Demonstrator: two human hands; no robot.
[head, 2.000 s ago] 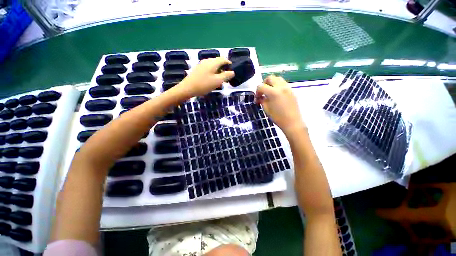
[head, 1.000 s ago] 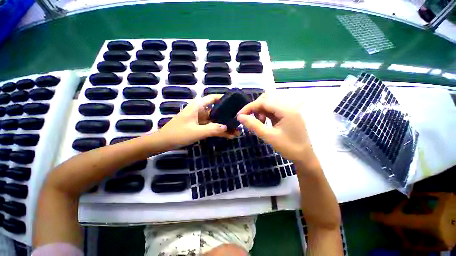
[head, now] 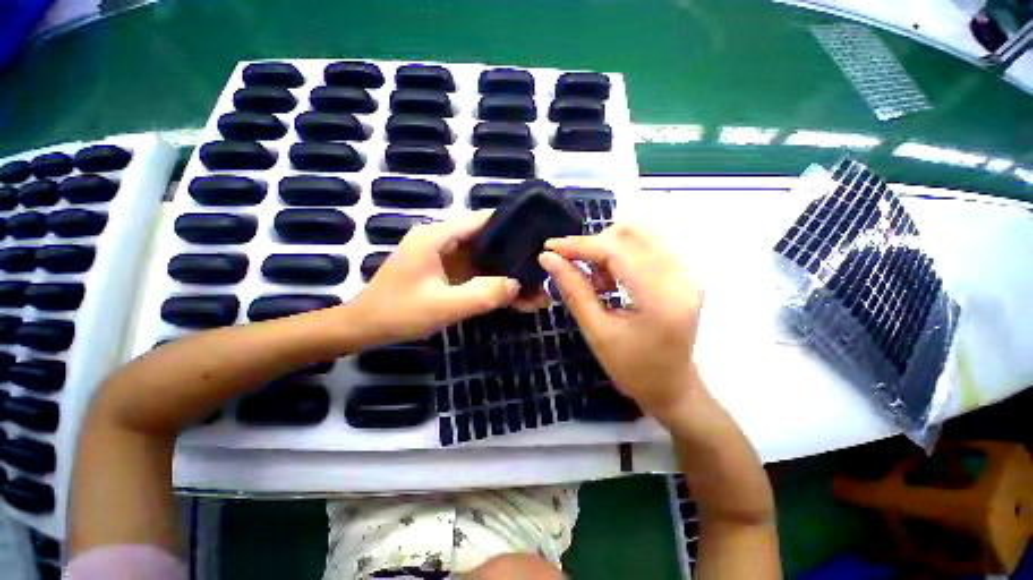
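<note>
My left hand (head: 421, 283) holds a black rounded housing (head: 523, 232) above the foam tray, its broad face turned up towards me. My right hand (head: 640, 306) touches the housing's right side with thumb and index finger pinched together; whether a small pad is between the fingertips is hidden. The pad sheet (head: 510, 380), a film with a grid of small black rectangles, lies on the tray below the hands and is partly covered by them. The white foam tray (head: 340, 170) holds rows of black housings.
A second foam tray (head: 111, 244) of housings stands at the left edge. A bagged stack of pad sheets (head: 878, 283) lies at right on the white bench (head: 725, 249). A pale grid liner (head: 872, 70) lies on the green surface beyond. An orange stool (head: 963, 499) stands low at right.
My left hand has brought the housing from the tray's back right nearer to me. My right hand has left the pad sheet's upper right corner and moved to the housing. The view has shifted slightly.
</note>
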